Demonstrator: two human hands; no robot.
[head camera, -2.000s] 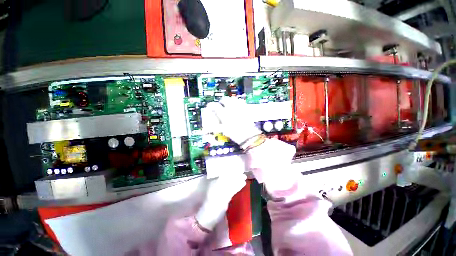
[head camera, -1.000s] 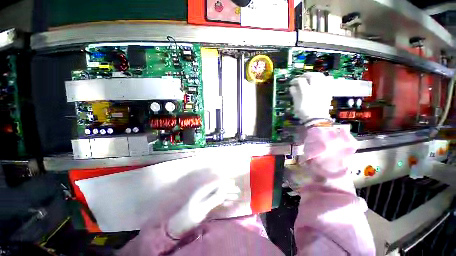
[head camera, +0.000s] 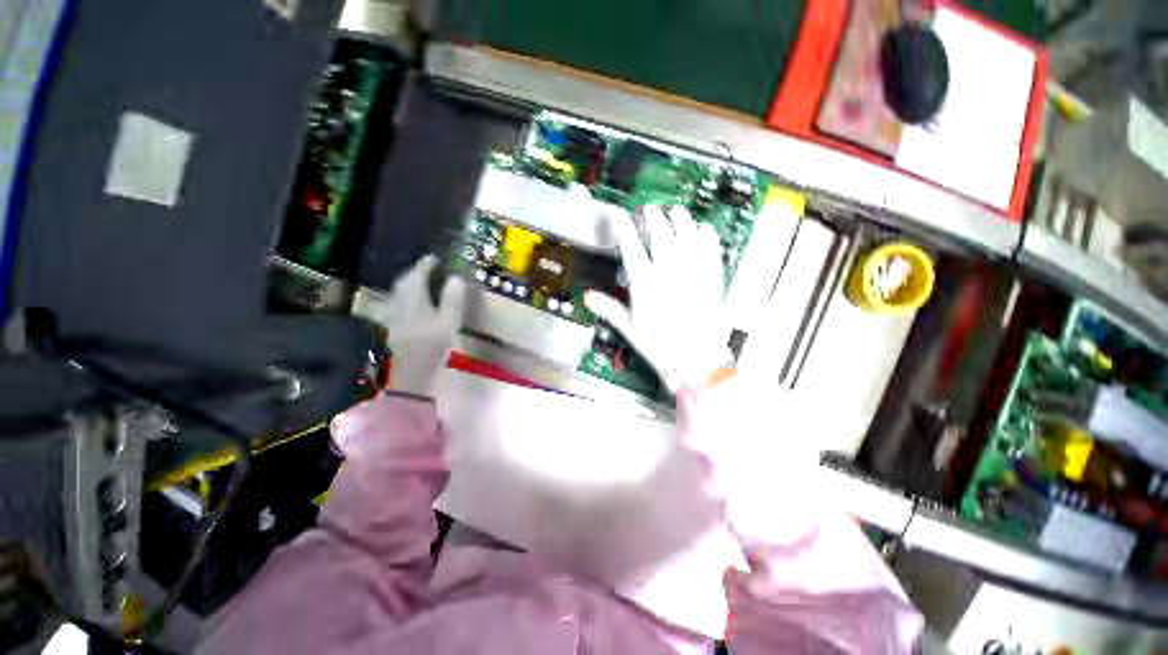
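A green power board with silver heatsinks, a yellow transformer and round capacitors lies component side up between the conveyor rails. My left hand, in a white glove, is at the board's left edge, fingers slightly apart; whether it grips the edge is hard to tell. My right hand, also white-gloved, is spread open over the board's right part and hides its red coils. It holds nothing visible.
A white sheet lies in front. A yellow round cup or roll stands by the rails. Another board is at the right, one at the left. A black mouse lies at the back.
The view has turned and shifted left. My right hand has left the right-hand board and is over the middle one. My left hand has moved from the white sheet to that board's left edge.
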